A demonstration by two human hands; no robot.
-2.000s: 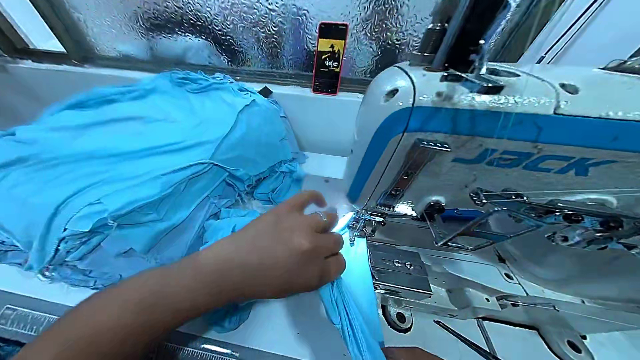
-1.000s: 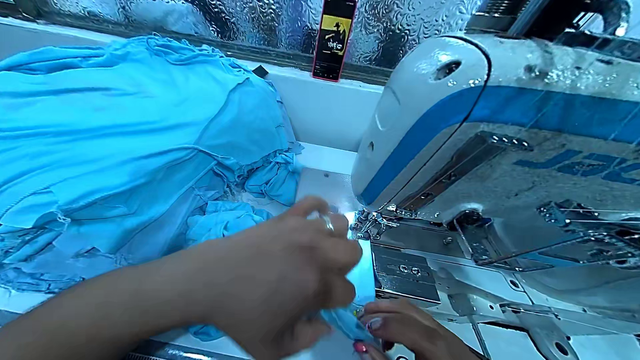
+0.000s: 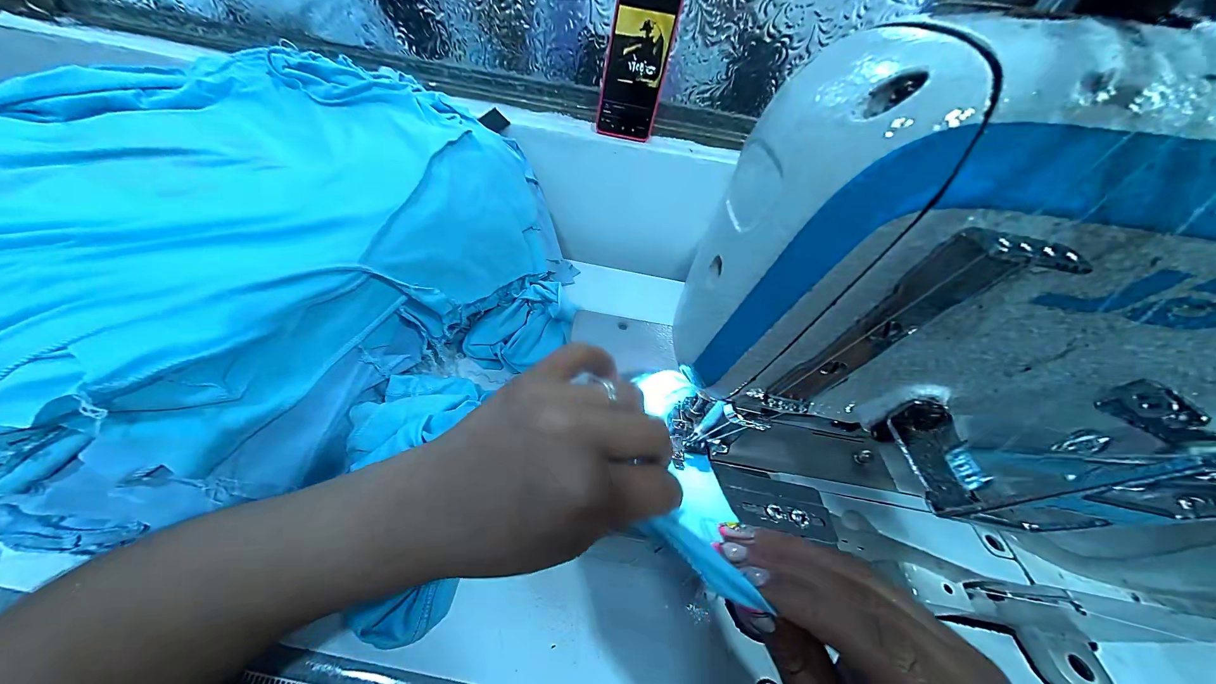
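Blue knit fabric (image 3: 708, 560) runs from under the presser foot (image 3: 689, 427) of a Jack sewing machine (image 3: 855, 190) toward the lower right. My left hand (image 3: 579, 456), with a ring on one finger, grips the fabric's left side just in front of the foot, fingers curled. My right hand (image 3: 807, 589), with painted nails, holds the fabric's lower end between thumb and fingers, below and right of the needle area. The machine's lamp lights the cloth brightly. More of the blue fabric (image 3: 408, 608) shows beneath my left forearm.
A large heap of blue garments (image 3: 237, 218) covers the left of the white sewing table (image 3: 532, 627). A phone (image 3: 636, 71) with its screen lit leans upright at the patterned window behind. The machine's head and metal linkages fill the right side.
My right hand, barely visible at the bottom edge two seconds ago, has come up to the fabric near the foot. The view has moved closer to the machine.
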